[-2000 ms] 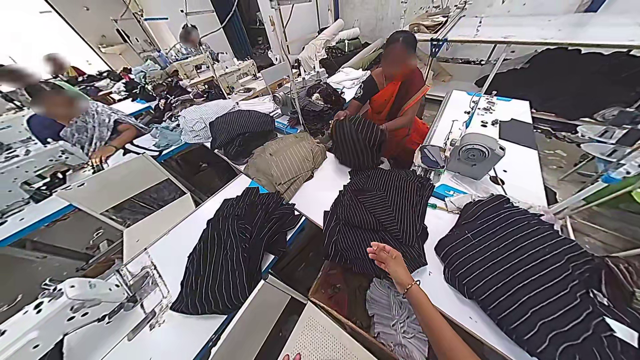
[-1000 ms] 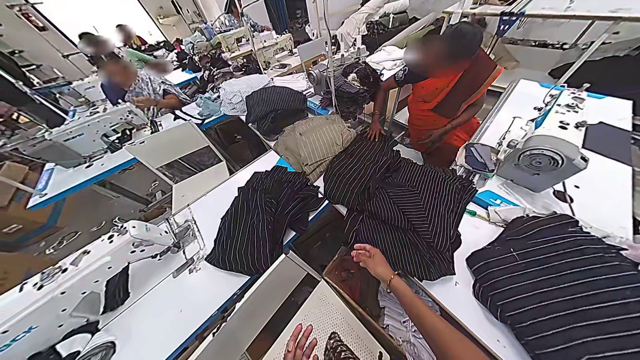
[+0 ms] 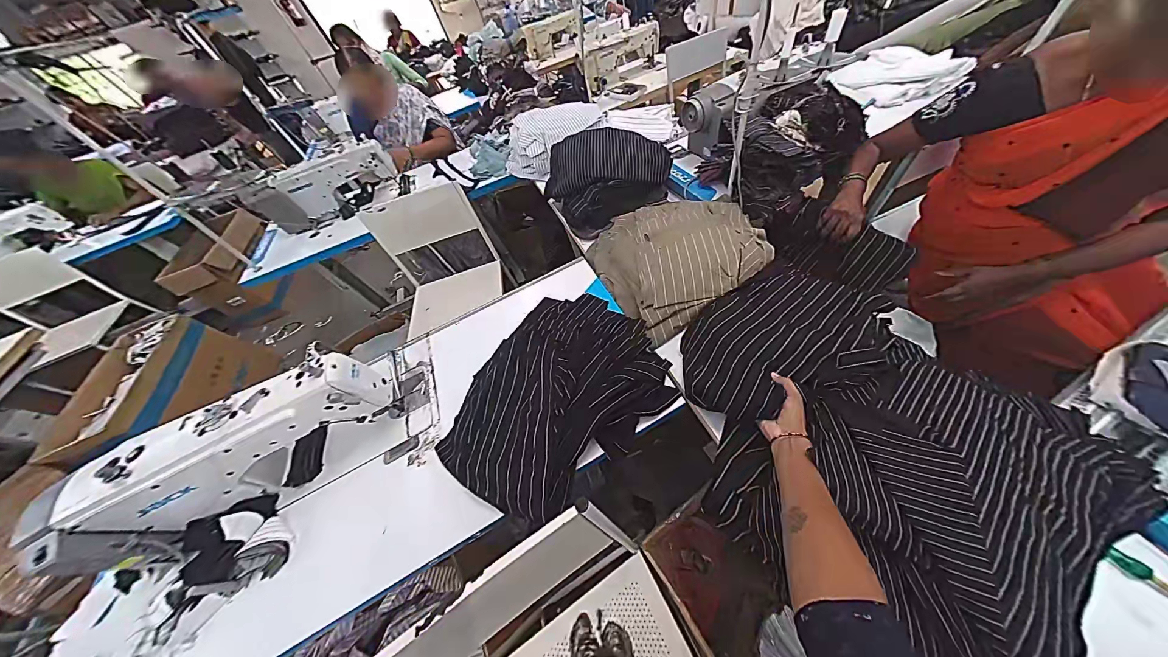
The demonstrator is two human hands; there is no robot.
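My right hand [image 3: 787, 415], with a thin bracelet at the wrist, is closed on a fold of the dark striped fabric pile [image 3: 949, 447]; part of its fingers is hidden by the cloth. My left hand is out of view. Left of the right hand, a separate dark striped bundle [image 3: 557, 401] lies on the white sewing table [image 3: 383, 520]. Behind the two dark piles sits a beige striped bundle [image 3: 684, 260]. A co-worker in orange clothing stands at the right, one hand [image 3: 841, 217] on dark striped cloth at the back of the pile.
A white industrial sewing machine [image 3: 228, 438] stands on the table at the left. Below me are a perforated panel [image 3: 630, 598] and a dark gap beside the table. Cardboard boxes [image 3: 173, 383] stand at the far left. Other workers sit at machines behind.
My right hand has gone from open above the front of the pile to gripping its cloth. My left hand, seen low a second ago, has left view. The view has swung left.
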